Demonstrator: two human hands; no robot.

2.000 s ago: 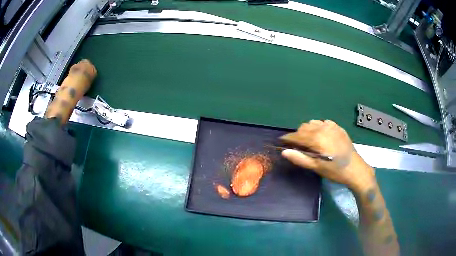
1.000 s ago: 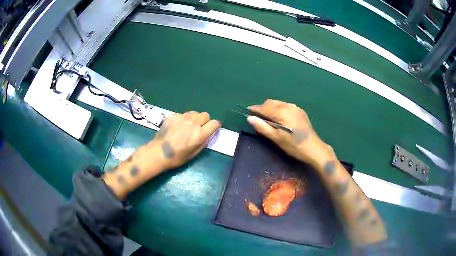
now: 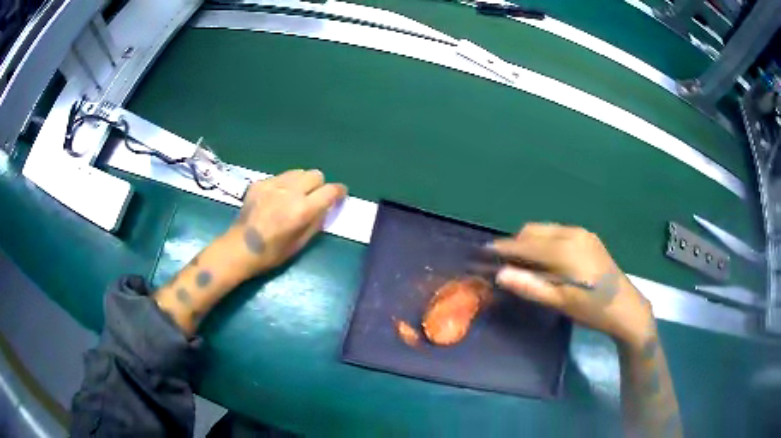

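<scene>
The black parts tray [image 3: 454, 376] lies across the near rail and the green bench edge. A heap of orange-copper parts [image 3: 452, 313] lies on it, with a small clump and loose bits around it. My right hand [image 3: 565, 272] is over the tray's upper right, holding the thin tweezers [image 3: 561, 281] pen-like; the tips are blurred. My left hand [image 3: 291, 210] is over the near rail left of the tray, fingers curled; whether it holds anything cannot be told. The fixture block [image 3: 697, 251], with a row of round seats, lies on the green belt at the right.
The green conveyor belt [image 3: 368, 128] runs behind the tray. A bracket with black cable [image 3: 205, 164] sits on the near rail [image 3: 354, 219] at the left. A machine frame stands at the left. Pale pointed strips lie beside the block. A dark rod-like item [image 3: 510, 11] lies on a far rail.
My left hand has come from the far left towards the tray. My right hand moved left over the belt beyond the tray, then back over its upper right. The camera view has shifted.
</scene>
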